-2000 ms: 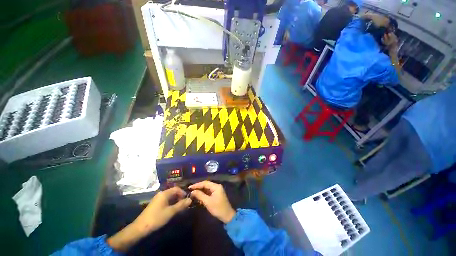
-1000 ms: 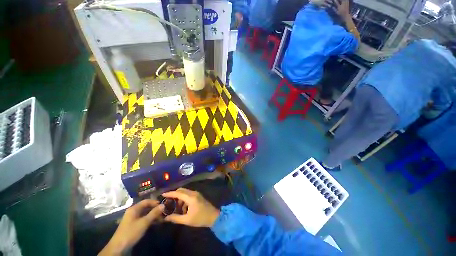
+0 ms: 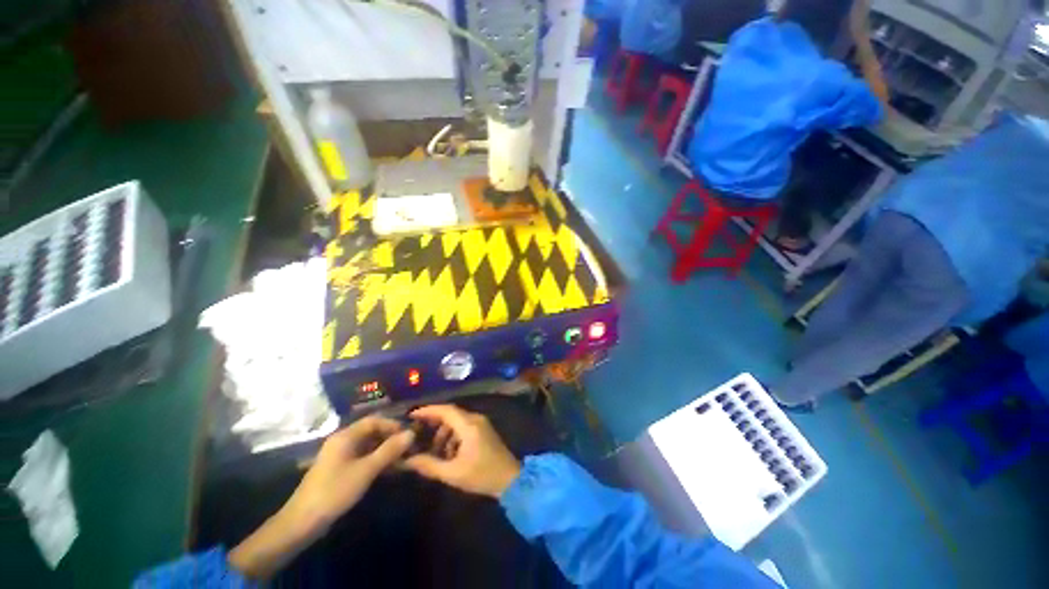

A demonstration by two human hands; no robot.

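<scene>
A small dark round part [image 3: 421, 435] is held between the fingertips of both hands, in front of the machine's front panel; its details are blurred. My left hand [image 3: 351, 463] grips it from the left. My right hand [image 3: 462, 451] grips it from the right, and its fingers partly hide it. The dispensing machine [image 3: 466, 366] stands just beyond. Its white cylinder [image 3: 510, 153] is over the orange fixture [image 3: 500, 200], beside the perforated metal plate [image 3: 428, 177].
A white foam tray [image 3: 736, 466] with dark parts lies low at the right. Another foam tray [image 3: 86, 282] is on the green bench at left. A white cloth pile [image 3: 274, 351] touches the machine's left side. A crumpled tissue [image 3: 46, 497] lies on the bench. People in blue sit at right.
The camera view has swung right, then partly back left. Both hands still hold the dark part; it showed face-on as a ring a second ago and is now more covered by the fingers.
</scene>
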